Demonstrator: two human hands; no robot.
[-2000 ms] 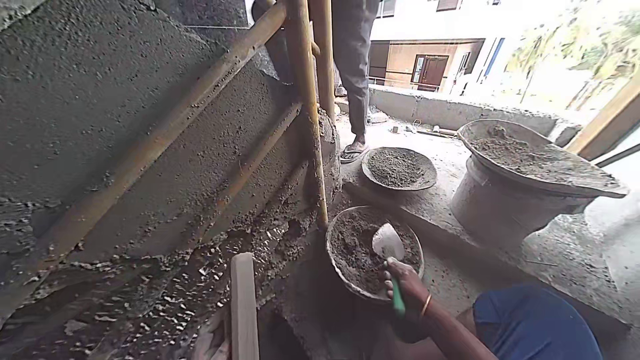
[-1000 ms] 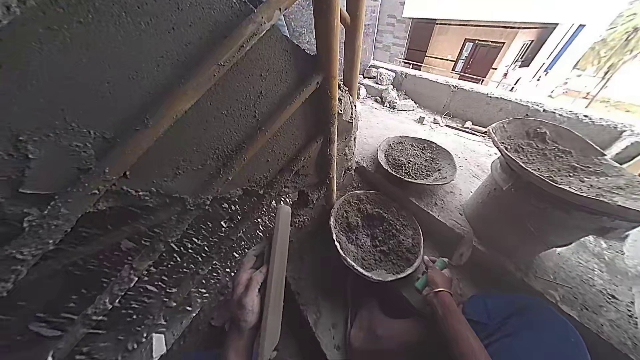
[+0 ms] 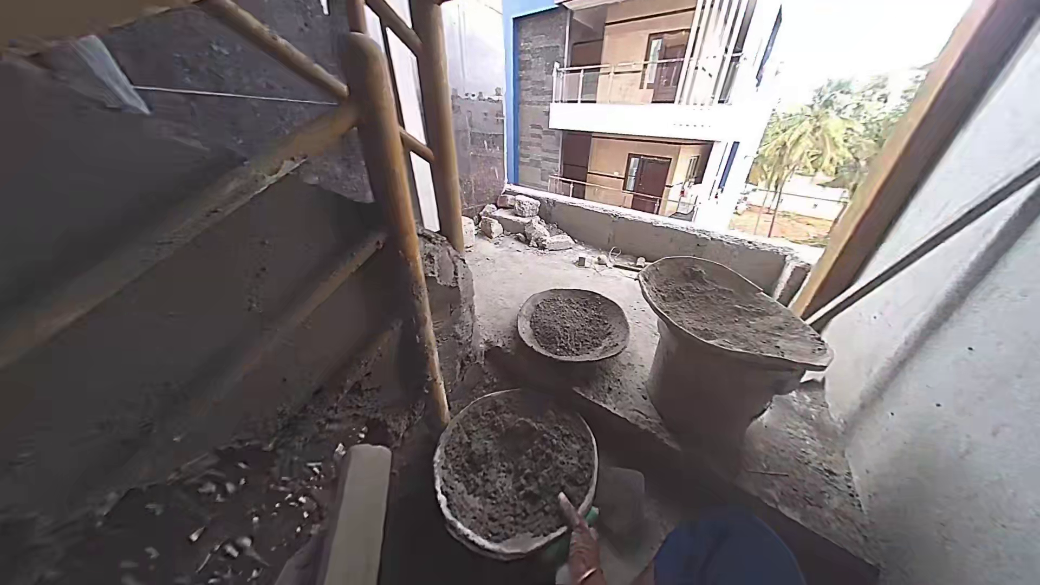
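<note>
My right hand [image 3: 583,548] is at the lower right rim of a round pan of mortar [image 3: 516,467], closed around the green handle of a trowel [image 3: 591,516]. One finger extends over the rim, and the grey blade, blurred, appears to lie just right of the pan. Left of the pan, a long wooden board [image 3: 357,516] rises from the bottom edge. Beside its lower end shows a dim, blurred part of my left hand [image 3: 305,566], its fingers mostly hidden.
A second mortar pan [image 3: 573,325] rests on the ledge; a larger one [image 3: 723,313] tops a drum-like stand [image 3: 699,390]. Yellow metal railing posts [image 3: 394,203] rise at the left before a rough wall. Rubble [image 3: 524,219] lies near the low parapet [image 3: 650,231]. My blue-clothed knee [image 3: 723,548] is lower right.
Two seconds ago the trowel blade was over the near pan's mortar; my right hand is now at its rim. The standing person seen then is out of view. The view has tilted up.
</note>
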